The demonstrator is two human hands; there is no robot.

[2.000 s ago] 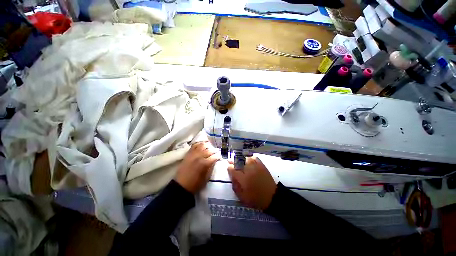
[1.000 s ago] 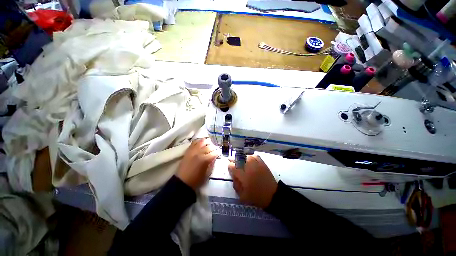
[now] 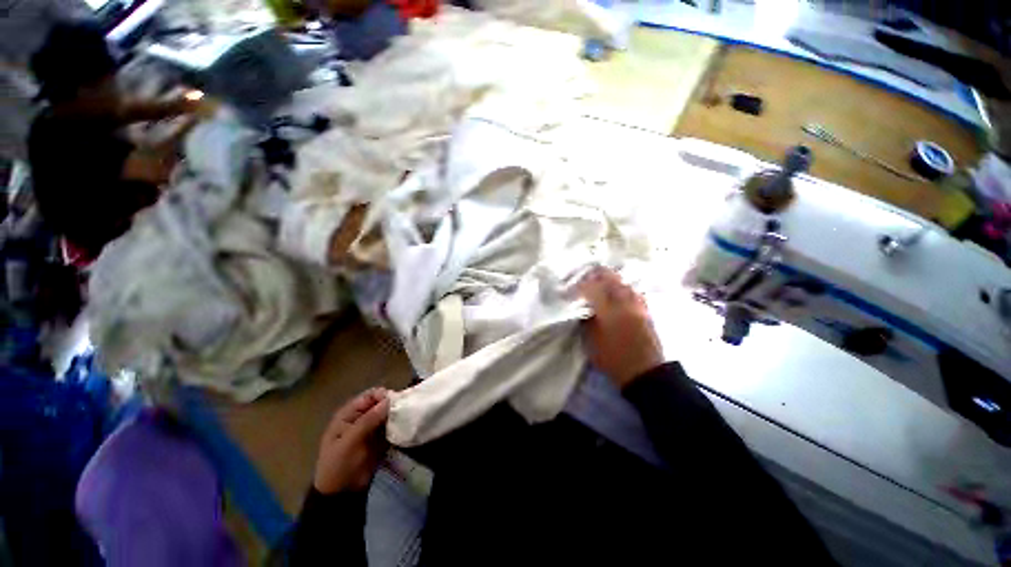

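A cream garment piece [image 3: 488,382] is stretched between my two hands, in front of my body, left of the sewing machine. My left hand [image 3: 357,439] grips its left end at a folded edge. My right hand [image 3: 621,323] pinches its upper right end near the machine table's front edge. A heap of cream fabric [image 3: 488,233] lies on the table behind it. The white sewing machine head [image 3: 854,255] is at the right, its presser foot and needle area [image 3: 736,316] clear of my hands. The frame is somewhat blurred.
A greyer fabric heap [image 3: 227,294] lies at the left, near a person in dark clothing [image 3: 89,155]. A purple rounded thing [image 3: 155,487] is at the lower left. A brown board [image 3: 826,111] with a small blue-and-white disc [image 3: 932,160] lies behind the machine.
The view has swung left. Both hands have left the needle area; my left hand has moved left and toward me, and a cream piece is now held stretched between them.
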